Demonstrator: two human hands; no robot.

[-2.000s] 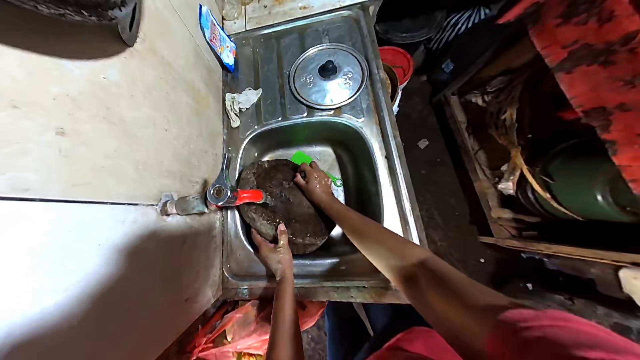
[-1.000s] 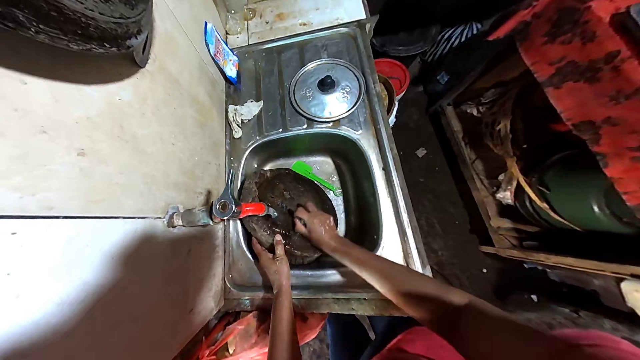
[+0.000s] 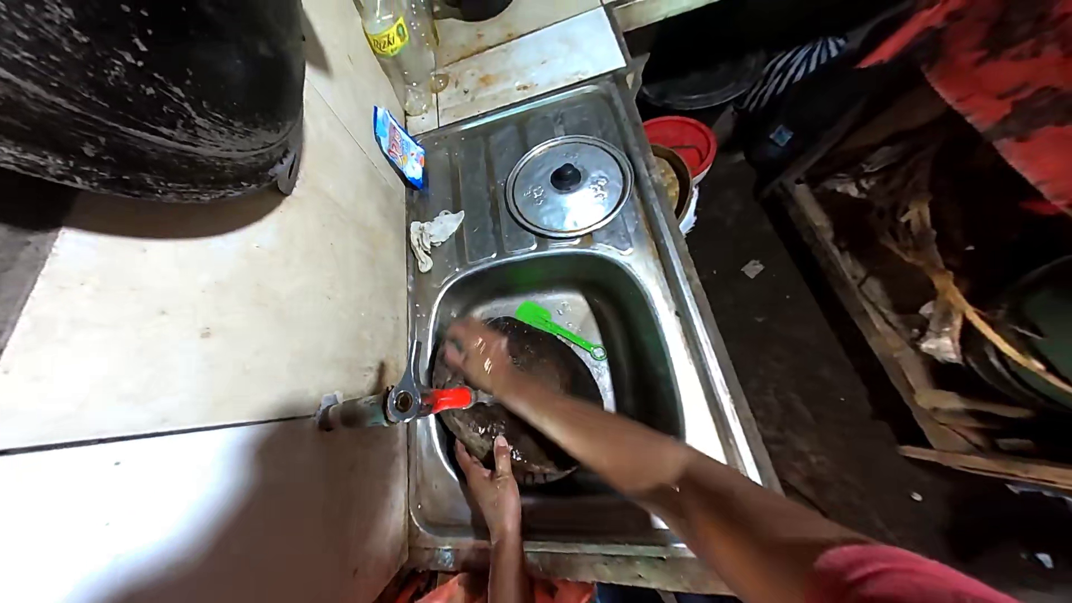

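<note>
A dark, blackened round pan or pot, wet and shiny, lies in the steel sink basin. My left hand grips its near edge, thumb on top. My right hand, blurred, is on the pan's upper left; whether it holds a scrubber cannot be told. The faucet with a red spout end reaches over the pan from the left wall. A green plastic brush or scraper lies in the basin beyond the pan.
A glass-like metal lid, white cloth and blue packet rest on the drainboard. Clear bottles stand behind. A large blackened pot is at upper left. A red bucket stands right of the sink.
My right hand has moved left across the pan to its upper left part. My left hand stays at the near edge. More of the green tool shows than two seconds ago.
</note>
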